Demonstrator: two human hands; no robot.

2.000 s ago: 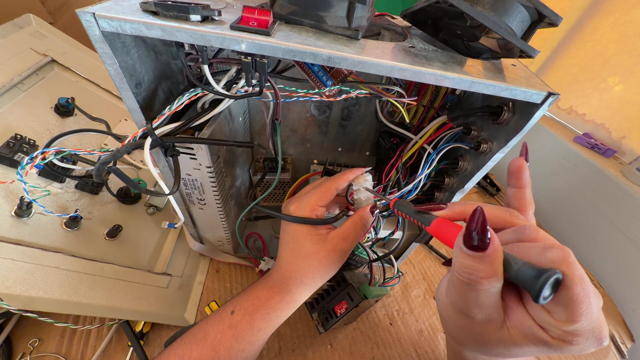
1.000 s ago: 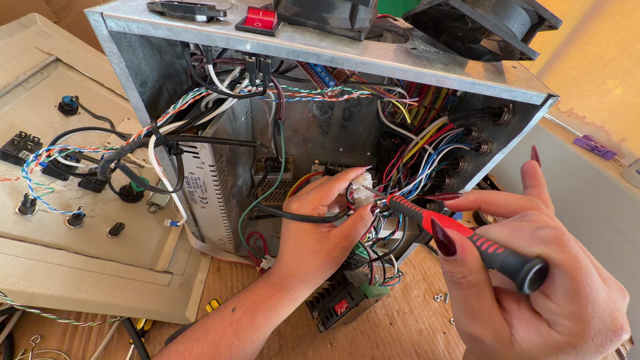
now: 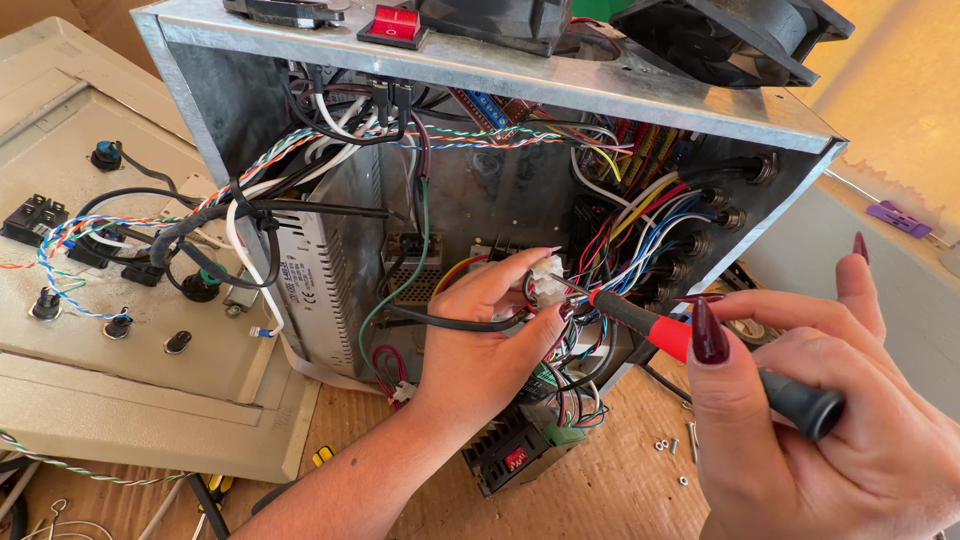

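Note:
My left hand (image 3: 480, 337) pinches a white plastic terminal block (image 3: 546, 283) between thumb and fingers, in front of the open metal enclosure (image 3: 495, 67). A black cable (image 3: 457, 322) runs to the block. My right hand (image 3: 810, 375) holds a red and black screwdriver (image 3: 667, 334) by its handle, its tip at the block's right side. Whether the tip sits in a screw cannot be told. Coloured wires (image 3: 637, 247) fan out behind and right of the block. Below my left hand lies a black driver module (image 3: 517, 450) with a green connector (image 3: 562, 435).
A beige panel (image 3: 150, 315) with switches and wiring leans at the left. A power supply (image 3: 315, 285) stands inside the enclosure. Fans (image 3: 735, 37) and a red rocker switch (image 3: 394, 26) are on top. Loose nuts and screws (image 3: 675, 446) lie on the wooden table (image 3: 615, 495).
My right hand has shifted its fingers and the screwdriver handle has changed its angle, first down, then back up a little. My left hand keeps its hold on the block.

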